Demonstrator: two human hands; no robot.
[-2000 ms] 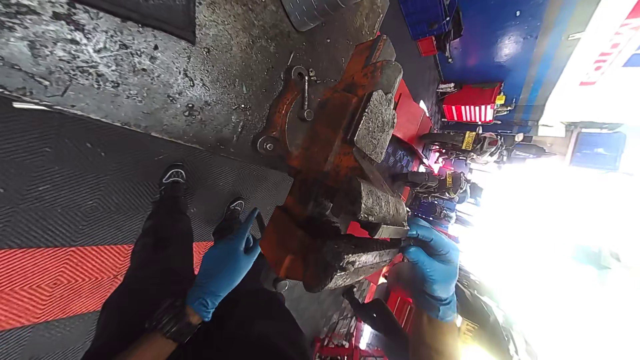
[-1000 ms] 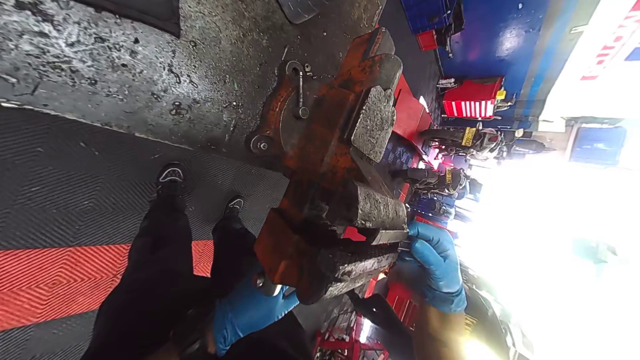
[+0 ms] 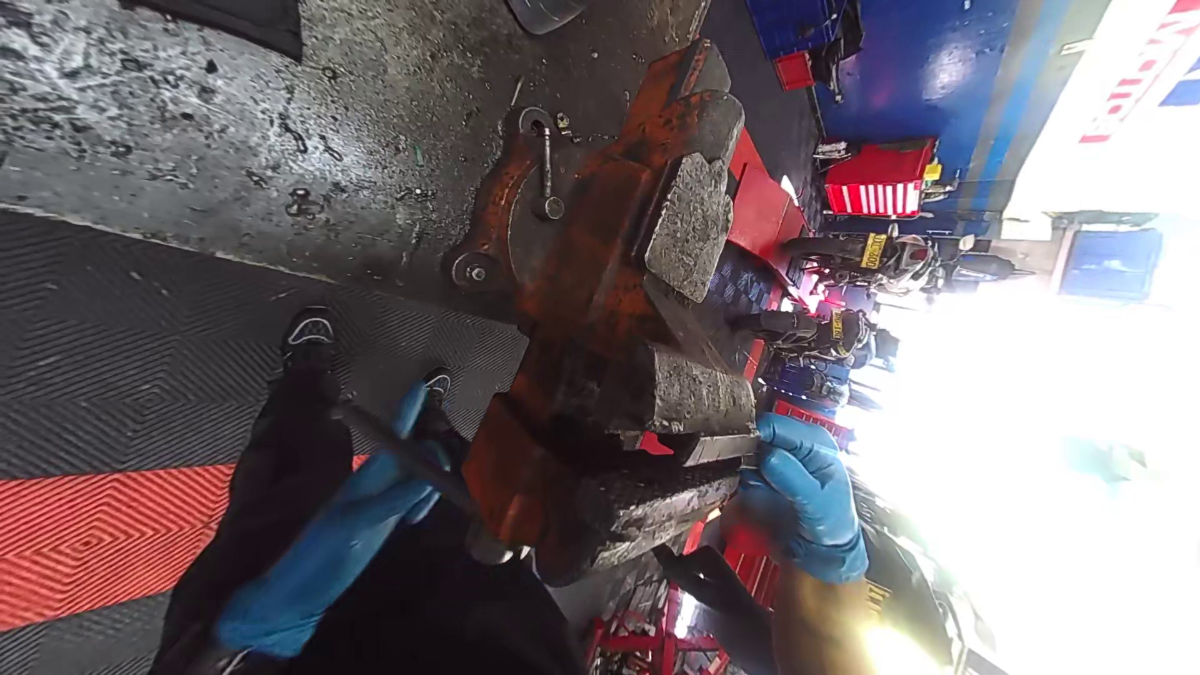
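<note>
A worn orange bench vise [image 3: 581,272] fills the middle of the view. A dark flat metal piece [image 3: 720,450] lies between its jaws. At the jaws' right end, my right hand [image 3: 802,492], in a blue glove, pinches this piece with its fingers. My left hand [image 3: 342,534], also blue-gloved and blurred, is at the lower left. The vise's dark handle bar [image 3: 389,436] crosses in front of its fingers; how firmly they close on it is hidden by blur. The bar slants toward the screw end [image 3: 492,547] at the vise's near end.
The view is turned sideways. My shoes [image 3: 311,330] stand on a black and red tiled floor mat [image 3: 122,375]. A swivel-base lock handle [image 3: 548,173] sticks out beside the vise. Beyond are motorcycles [image 3: 886,253], a red tool chest [image 3: 877,178] and red racks [image 3: 656,642].
My left hand has moved from under the vise's near end out to the left, and the handle bar now shows there. My right hand stays at the jaws with the metal piece.
</note>
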